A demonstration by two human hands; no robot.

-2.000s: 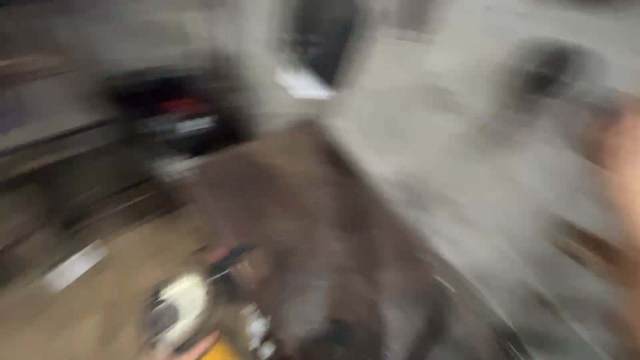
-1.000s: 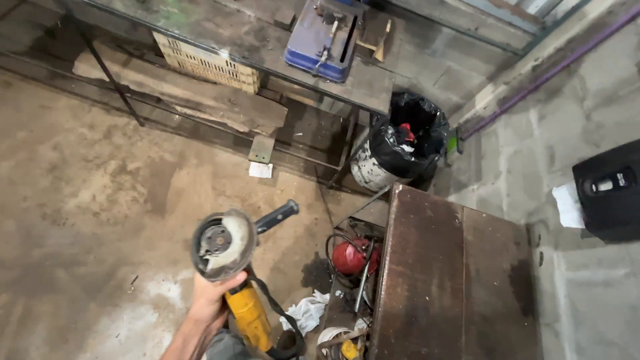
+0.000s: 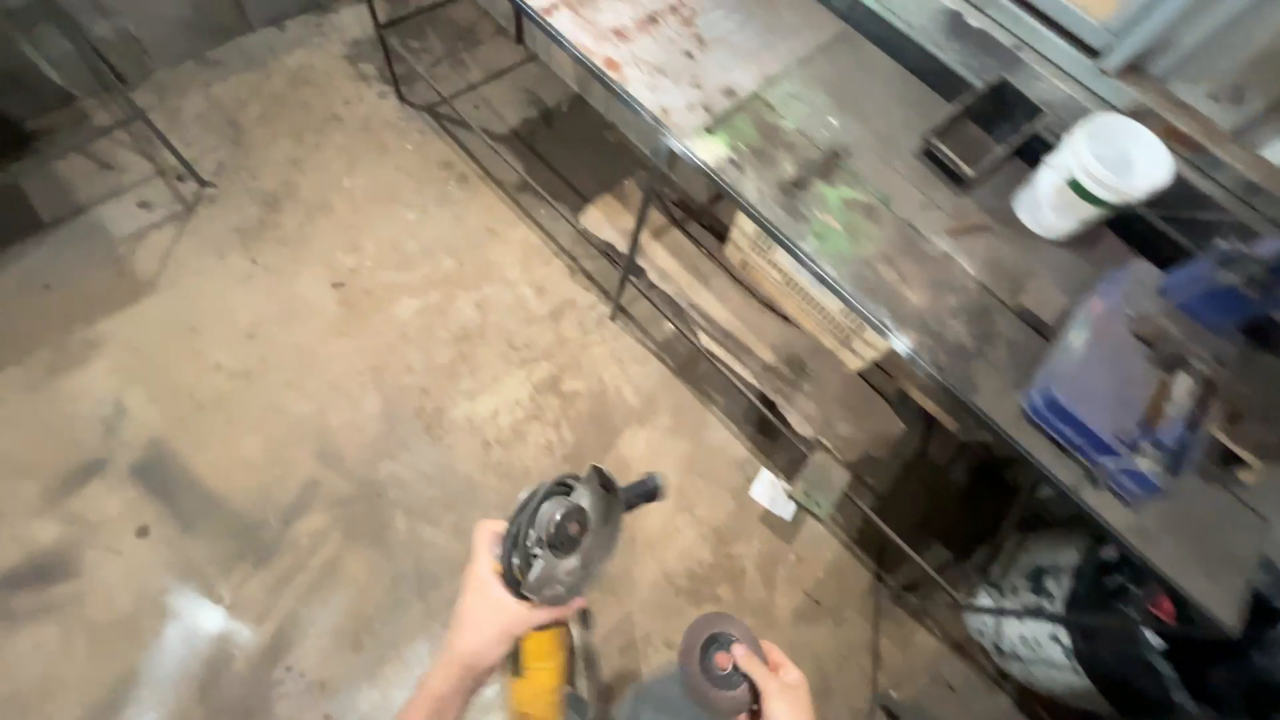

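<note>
My left hand (image 3: 500, 610) is wrapped around the head of a yellow angle grinder (image 3: 540, 670), just below its metal guard (image 3: 600, 525). The spindle and flange face up inside the guard, and the black side handle (image 3: 641, 491) points right. To the right of the grinder, my right hand (image 3: 778, 682) grips a round abrasive flap disc (image 3: 718, 660), thumb on its centre. The disc is apart from the grinder. The lower part of the grinder body is cut off by the frame's bottom edge.
A long metal workbench (image 3: 930, 260) crosses the upper right, bearing a white bucket (image 3: 1120, 165), a metal tray (image 3: 985, 130) and a blue machine (image 3: 1120, 390). Below are a wooden board (image 3: 680, 280), a plastic crate (image 3: 795, 285) and a bin with a black bag (image 3: 1110, 640). Concrete floor (image 3: 400, 350) lies left.
A flap disc in my right hand now shows, where a second ago neither was in view. My left hand still holds the grinder. The view has swung left, away from the brown cabinet.
</note>
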